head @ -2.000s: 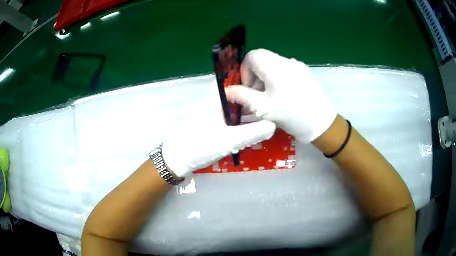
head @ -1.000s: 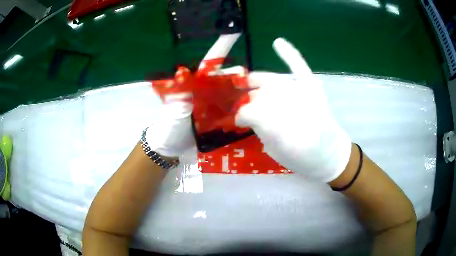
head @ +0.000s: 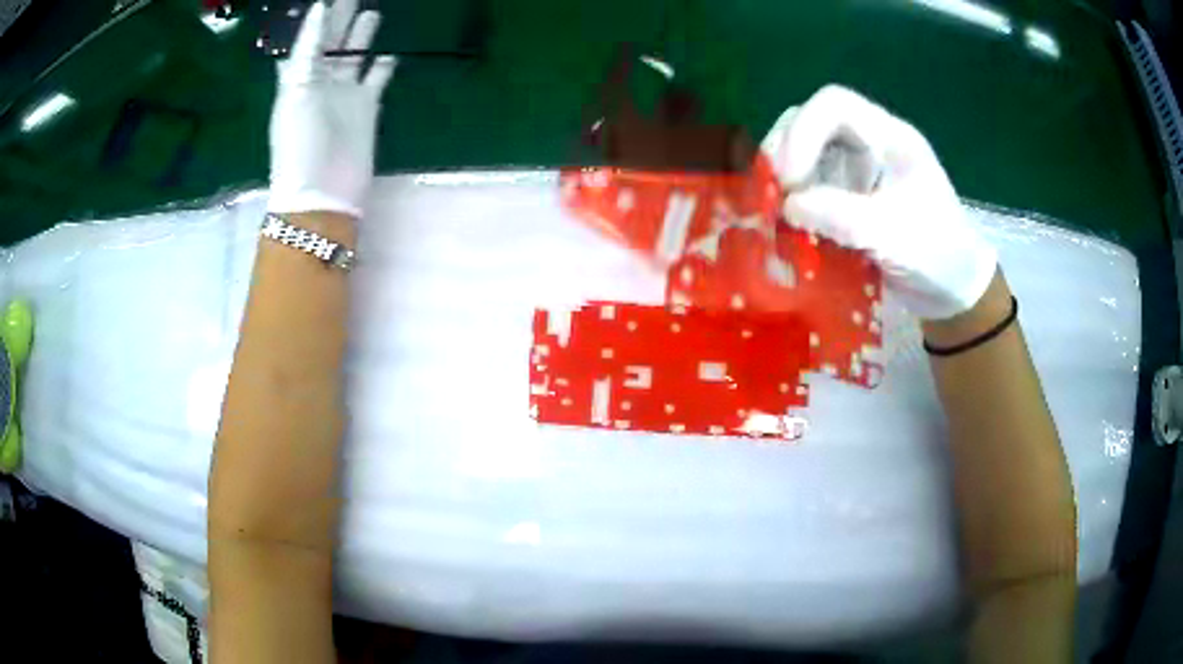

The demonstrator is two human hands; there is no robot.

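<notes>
My white-gloved left hand (head: 324, 123) reaches over the belt at the upper left. Its fingers are around the edge of a black phone middle frame (head: 435, 55), which is cut off by the top of the picture. My gloved right hand (head: 889, 201) pinches a sheet of red protective film (head: 727, 234), blurred and bent, its left part over the belt edge. The film hangs above and partly over the right end of the pile of peeled film (head: 675, 370). The pile lies flat on the white foam padding (head: 441, 493).
The green conveyor belt (head: 519, 117) runs along the far side. A faint dark frame outline (head: 153, 136) shows on it at the left. The rim of a lime-green fan (head: 16, 389) is at the far left edge. A white bag (head: 169, 597) with black lettering is low at the left.
My left hand has moved up and left from the middle with the black frame. My right hand has moved right, drawing the red film away from the frame. More of the pile is uncovered.
</notes>
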